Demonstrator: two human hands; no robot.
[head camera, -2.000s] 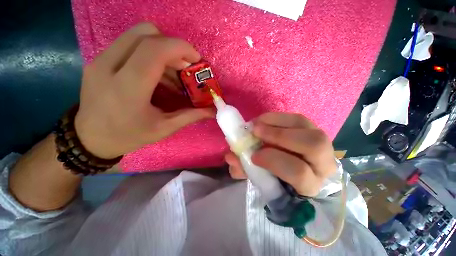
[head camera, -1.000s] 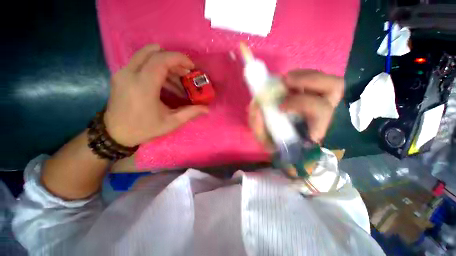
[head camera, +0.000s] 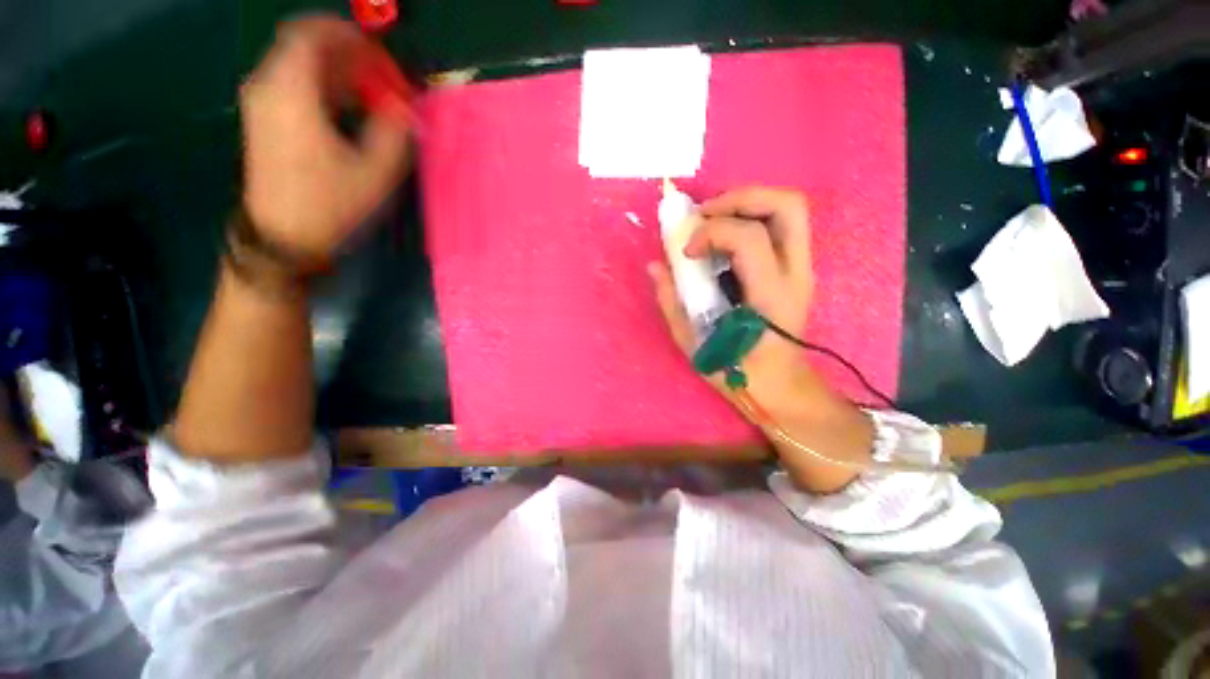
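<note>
My left hand (head camera: 312, 146) is blurred at the upper left, beyond the left edge of the pink-red work mat (head camera: 544, 318). It holds a red housing (head camera: 381, 86), also blurred, between thumb and fingers. My right hand (head camera: 763, 272) holds the glue syringe (head camera: 690, 252) over the mat. The syringe needle (head camera: 669, 187) points away from me, at the near edge of the white paper wipes (head camera: 645, 112). The green air cap (head camera: 729, 341) is on the barrel's rear, with a thin hose and a dark cable running from it.
Another red housing (head camera: 376, 12) is at the top edge, and a red piece (head camera: 37, 129) lies far left. Crumpled wipes (head camera: 1032, 285) and a blue rod (head camera: 1031, 143) lie right of the mat, beside a black dispenser (head camera: 1139, 252). Part of another person's sleeve (head camera: 67, 551) shows lower left.
My left hand has moved up and left off the mat with the red housing. My right hand has drawn the syringe away from the housing, to near the paper wipes. The view has shifted and shows more bench.
</note>
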